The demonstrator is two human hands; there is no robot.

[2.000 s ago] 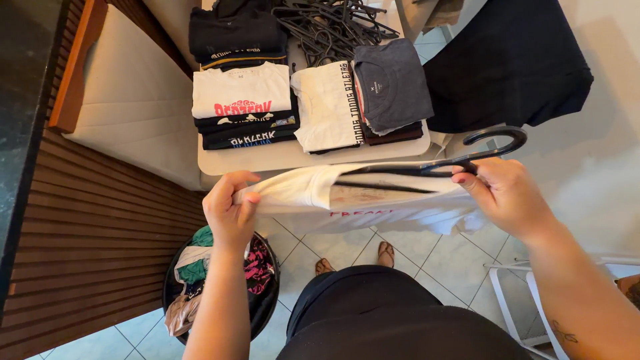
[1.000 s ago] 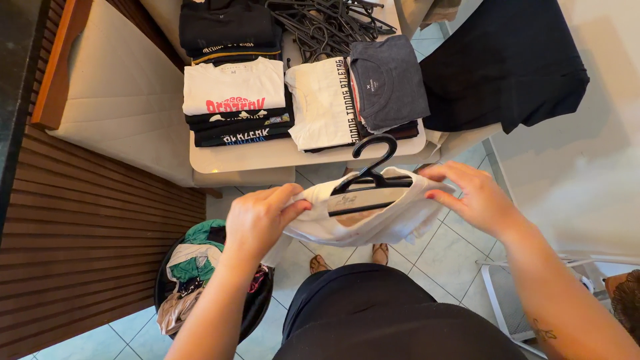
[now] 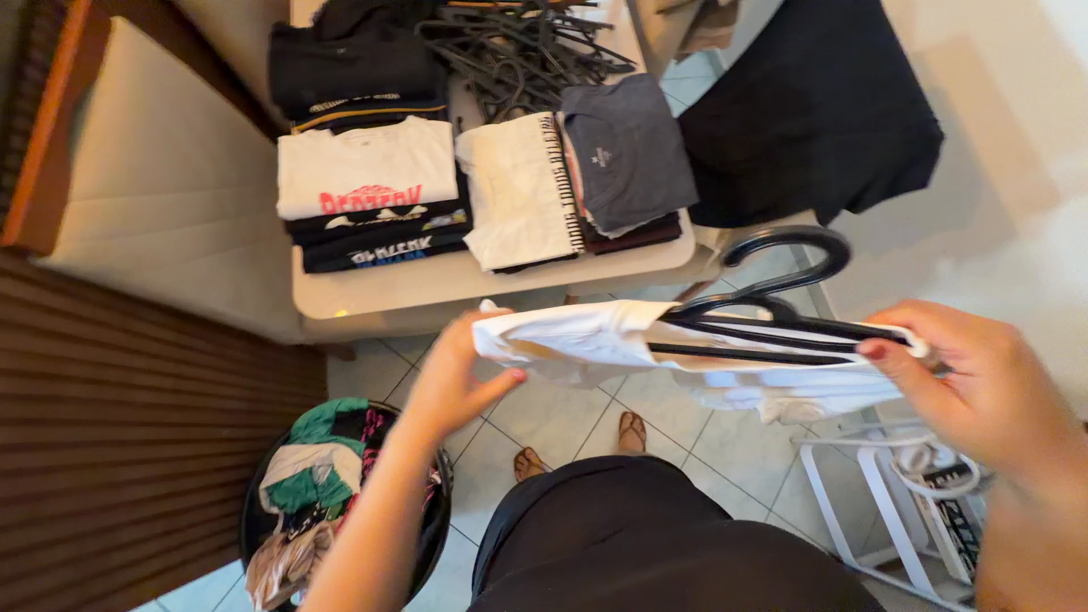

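Observation:
A white shirt hangs stretched between my hands on a black plastic hanger, whose hook sticks up above the neck opening. My left hand is at the shirt's left shoulder, thumb apart below the cloth; its other fingers are partly hidden behind the fabric. My right hand grips the right shoulder with the hanger's end inside, the thumb on the near side. Beyond the shirt, folded shirts lie in stacks, among them a white one with red print, a white one with black lettering and a dark grey one.
Black hangers lie heaped on the white table. Black cloth drapes at the back right. A black basket of clothes stands at lower left, beside a slatted brown panel. A white metal frame stands at lower right.
The hanger's hook has moved right relative to the shirt's left shoulder since a second ago. My hands have moved farther apart, and the shirt's neckline is drawn wider between them.

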